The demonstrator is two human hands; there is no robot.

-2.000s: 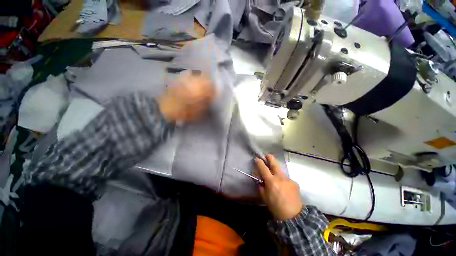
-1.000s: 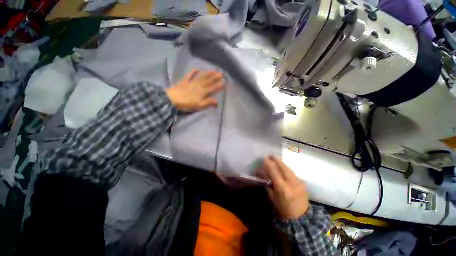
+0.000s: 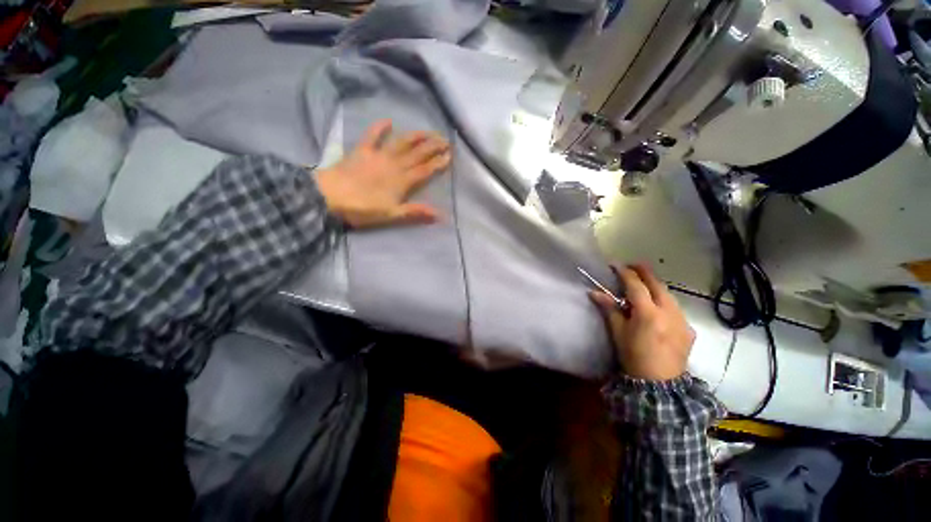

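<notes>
A grey garment panel point(image 3: 403, 265) lies across the table, with a long dark seam line point(image 3: 458, 229) running down it. My left hand point(image 3: 383, 178) lies flat on the panel left of the seam, fingers spread, holding nothing. My right hand point(image 3: 650, 318) is at the panel's right edge. A thin shiny pointed tool point(image 3: 602, 286) sticks out from its fingers over the cloth. Whether the fingers also pinch the cloth edge is hard to tell.
The sewing machine head point(image 3: 704, 87) stands at upper right, with a small grey piece point(image 3: 565, 197) beneath its lit needle area. A black cable point(image 3: 737, 296) lies on the table. Pale cut pieces point(image 3: 153, 181) lie at left. A yellow rim point(image 3: 750, 427) shows below right.
The panel's upper fold has been laid over and its right edge has shifted right. My right hand has moved right and slightly up. My left hand has gone from blurred motion to flat on the cloth.
</notes>
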